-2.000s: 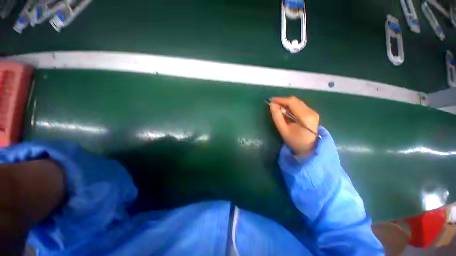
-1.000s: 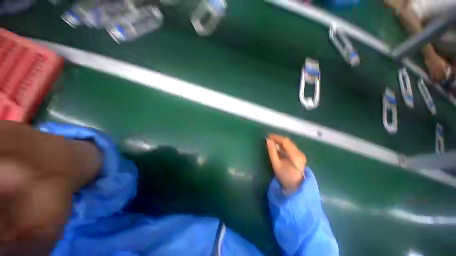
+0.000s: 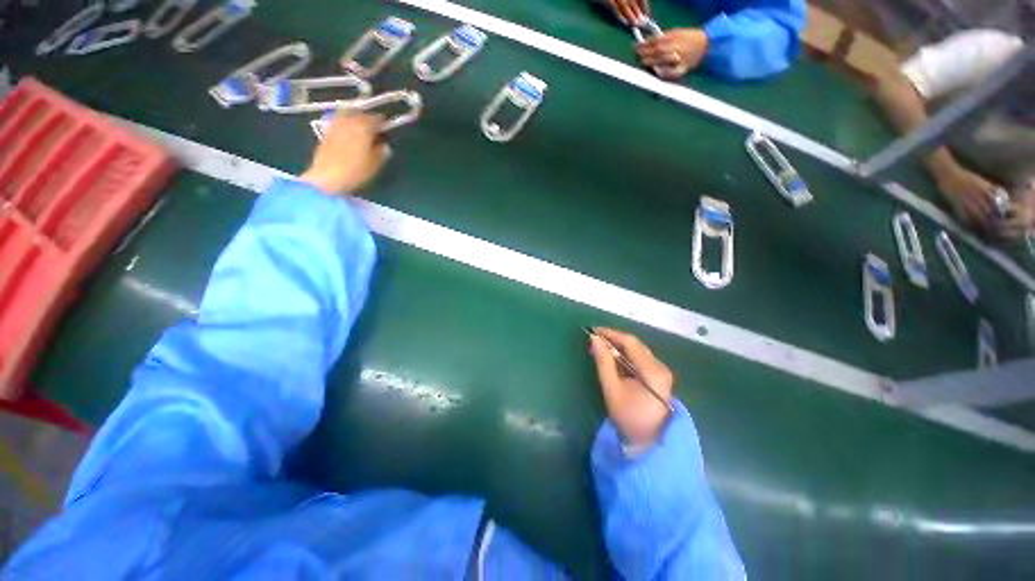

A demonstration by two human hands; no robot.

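Observation:
My left hand [image 3: 350,150] reaches over the metal edge strip onto the belt. Its fingers are on one end of a white oval frame [image 3: 400,110] that lies beside other frames; the covered end is hidden, and whether the fingers are closed on it is unclear. My right hand [image 3: 633,384] is above the near green bench surface and holds a thin dark pen-like tool, possibly tweezers [image 3: 649,387], with its tip pointing up and left. Several white frames with blue and white end pieces lie near the left hand, one of them [image 3: 514,107] a little to its right.
The pale metal edge strip [image 3: 511,263] crosses between bench and green belt [image 3: 613,182]. A red compartment tray [image 3: 68,193] stands at the left. More frames [image 3: 713,242] lie on the belt to the right. Two other people's hands and arms work across the belt. A grey metal support is at the right.
My left hand has moved from the lower left, near the camera, out to the frames on the belt. My right hand still holds the tool. The view has turned, showing more belt and tray.

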